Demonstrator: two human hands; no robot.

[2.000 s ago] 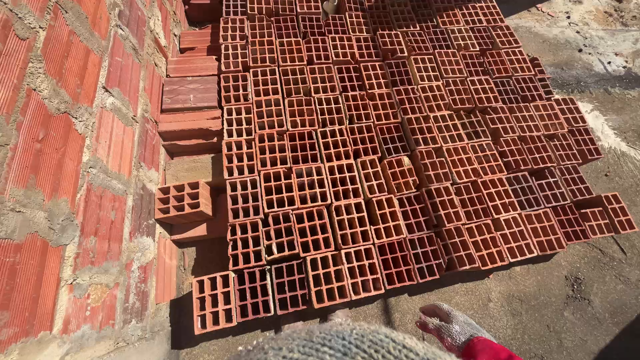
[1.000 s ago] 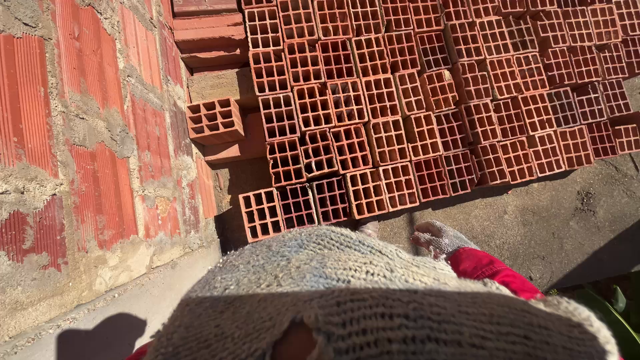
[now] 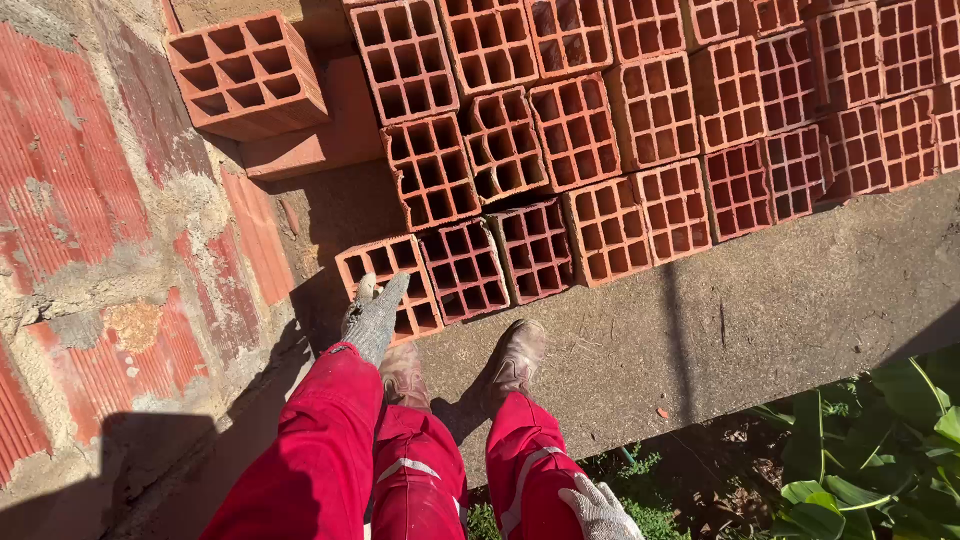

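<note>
My left hand (image 3: 375,319), in a grey knit glove, reaches down to the hollow clay brick (image 3: 424,315) at the near left corner of the stack. Its fingers and thumb lie over the brick's cell openings; whether they grip it is hard to see. Beside that brick stands a darker hollow brick (image 3: 465,268), then another dark one (image 3: 534,250). My right hand (image 3: 600,511), in a pale glove, rests by my right knee with fingers spread and holds nothing.
A rough brick and mortar wall (image 3: 75,172) runs along the left. One hollow brick (image 3: 244,75) lies on a lower brick (image 3: 322,135) beside it. My boots (image 3: 521,349) stand on a concrete ledge (image 3: 750,300), which ends at green plants (image 3: 847,465) on the lower right.
The large glove close to the camera one second ago has left that place. A gloved hand now touches the near left corner brick, where none was before. The view has moved closer to the bricks.
</note>
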